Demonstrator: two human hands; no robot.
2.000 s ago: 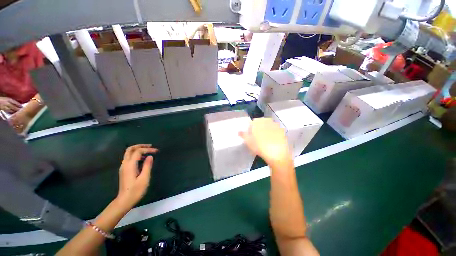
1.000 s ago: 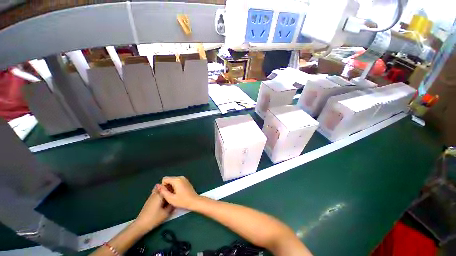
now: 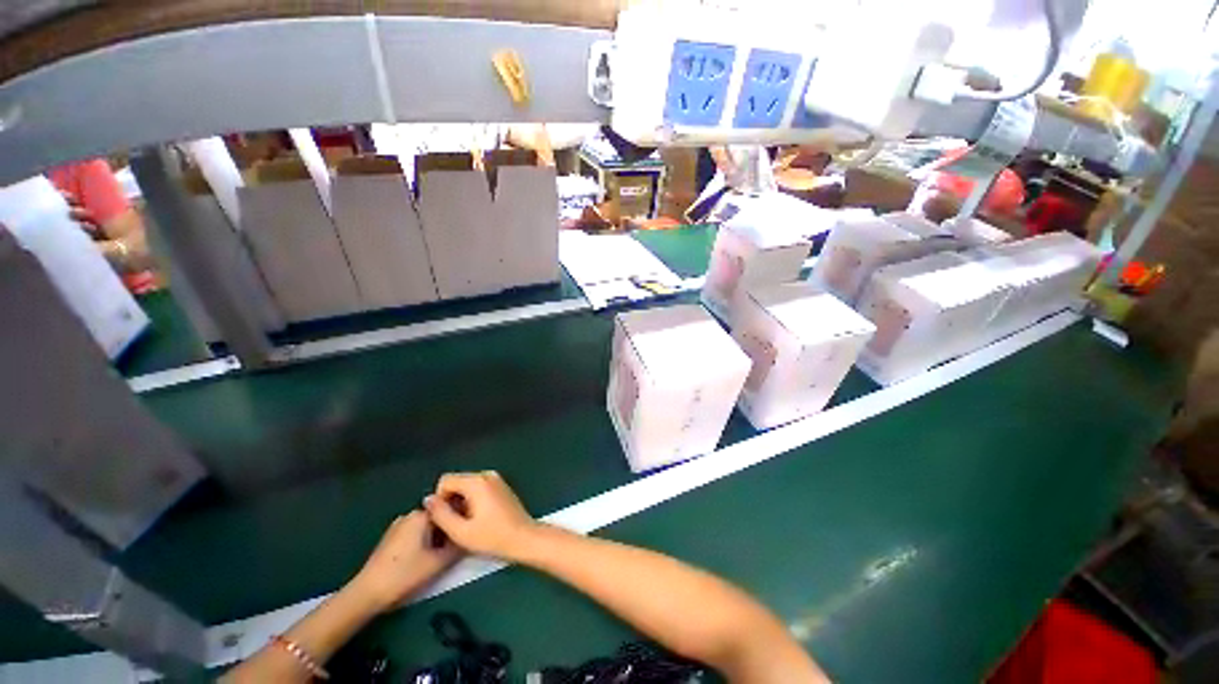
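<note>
My left hand [image 3: 405, 561] and my right hand [image 3: 484, 516] meet above the white edge strip of the green bench, fingers touching. A small dark bit shows between the fingers; I cannot tell what it is. Black coiled cables [image 3: 461, 655] lie in a heap at the near edge, below my hands, cut off by the picture's rim. A closed white product box [image 3: 679, 388] stands upright to the right of my hands, with another closed box [image 3: 802, 354] just behind it to the right.
More closed boxes [image 3: 969, 301] stand in a row at right. Open cartons [image 3: 488, 230] stand at back left behind a grey post [image 3: 221, 254]. A grey carton-like shape [image 3: 80, 388] is at near left. Flat papers [image 3: 618, 267] lie beyond. A socket rail [image 3: 267, 91] crosses above. A person's arm shows far left.
My hands were apart two seconds ago, the right at a white box; they came together and stayed so. The near boxes now appear farther right. A white panel has appeared at far left.
</note>
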